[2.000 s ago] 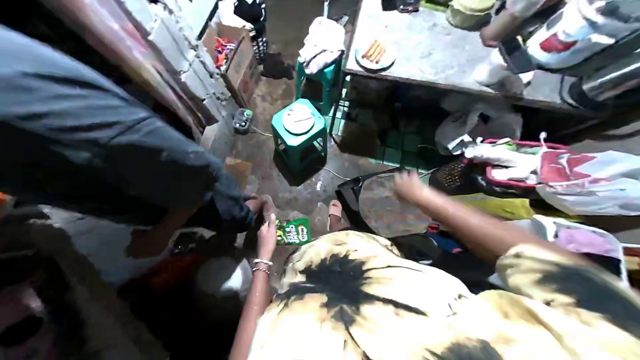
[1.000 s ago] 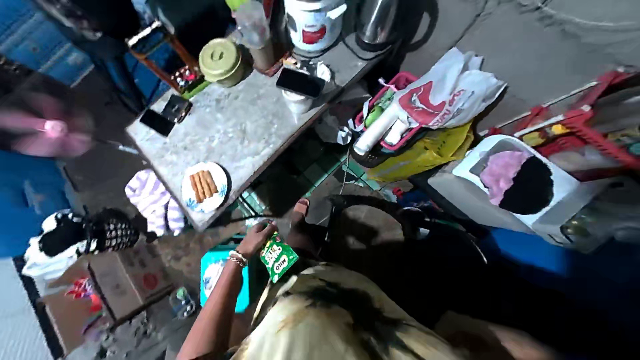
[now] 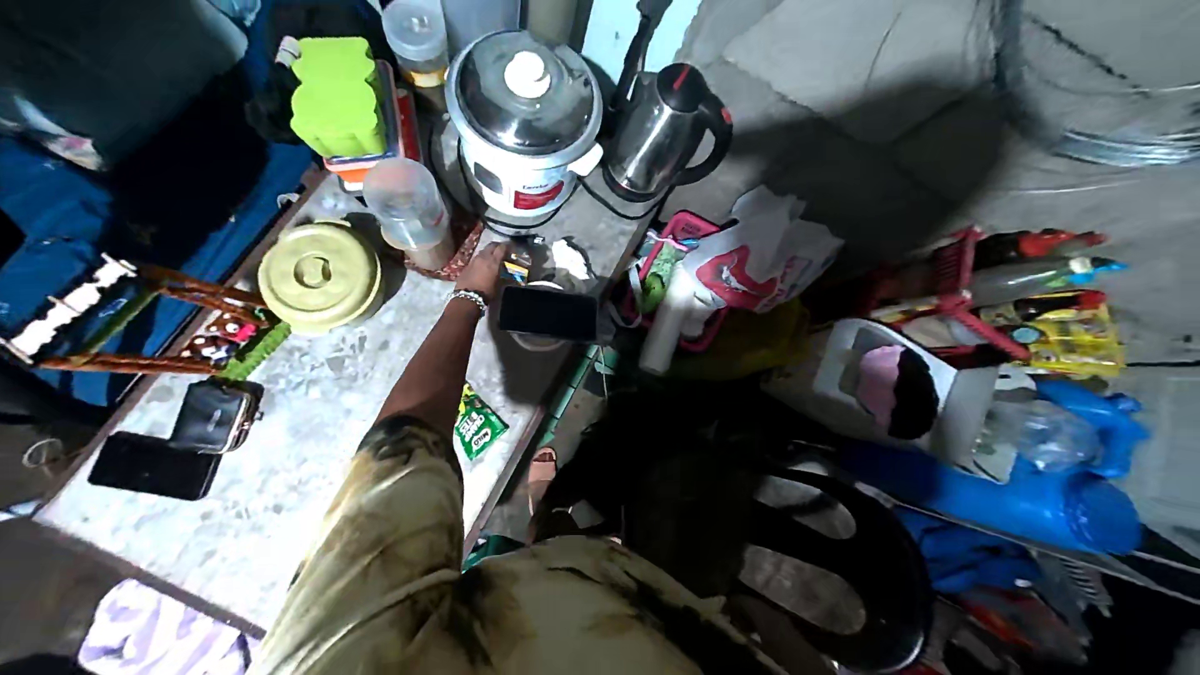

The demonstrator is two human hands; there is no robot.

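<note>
My left hand (image 3: pixel 483 272) reaches across the stone-topped table, its fingertips at some small items (image 3: pixel 516 267) beside a black smartphone (image 3: pixel 548 313). Whether the fingers grip anything is unclear. The phone rests on top of a round container (image 3: pixel 539 343). Below my left forearm, a green snack packet (image 3: pixel 481 424) lies near the table's edge, partly covered by the arm. A clear plastic pitcher (image 3: pixel 408 206) and a yellow-green lidded tub (image 3: pixel 321 276) stand to the left of the hand. My right hand is out of sight.
A rice cooker (image 3: pixel 525 131) and an electric kettle (image 3: pixel 661 136) stand at the table's back. A second phone (image 3: pixel 155 465) and a black coin purse (image 3: pixel 216 415) lie at left. A black plastic chair (image 3: pixel 891 562) and a white bin (image 3: pixel 952 403) are at right.
My left hand has let go of the green packet, which now lies on the table, and has moved to the small items by the phone. The view has shifted strongly over the table.
</note>
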